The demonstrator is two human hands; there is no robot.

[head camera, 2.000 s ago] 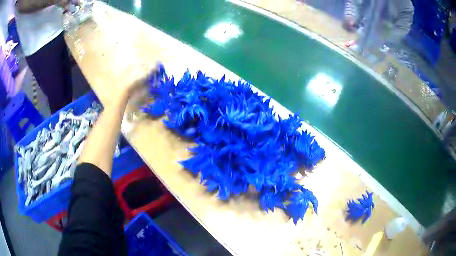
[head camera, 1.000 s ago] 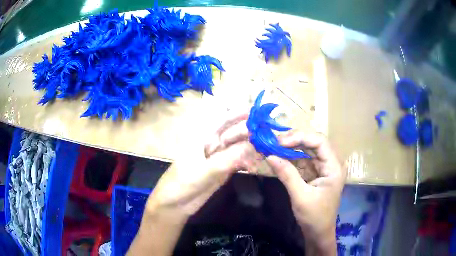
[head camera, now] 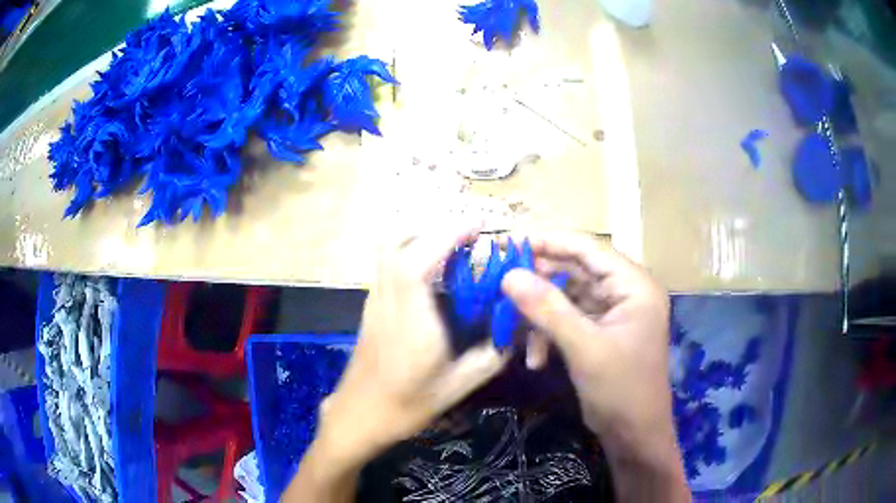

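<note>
A bright blue spiky hair piece (head camera: 477, 291) is held between my two hands over the bench's front edge. My left hand (head camera: 418, 324) is closed around its left side and lower part. My right hand (head camera: 599, 329) presses the thumb and fingers on its right side. Fingers hide much of the piece. A large heap of blue spiky pieces (head camera: 187, 103) lies on the cardboard-covered bench at the left, and one lone spiky piece (head camera: 501, 20) lies at the top centre.
A small white dish (head camera: 488, 165) and a thin stick (head camera: 550, 120) lie beyond my hands. Rounded blue parts (head camera: 815, 167) and a small blue scrap (head camera: 754, 147) are at the right. Below are a grey-parts bin (head camera: 135, 393), red stool (head camera: 201, 368) and blue bins.
The view has swung from the left side to the bench front. My left hand came back from the heap. Since the last earlier frame, the held piece has turned and my hands have closed around it.
</note>
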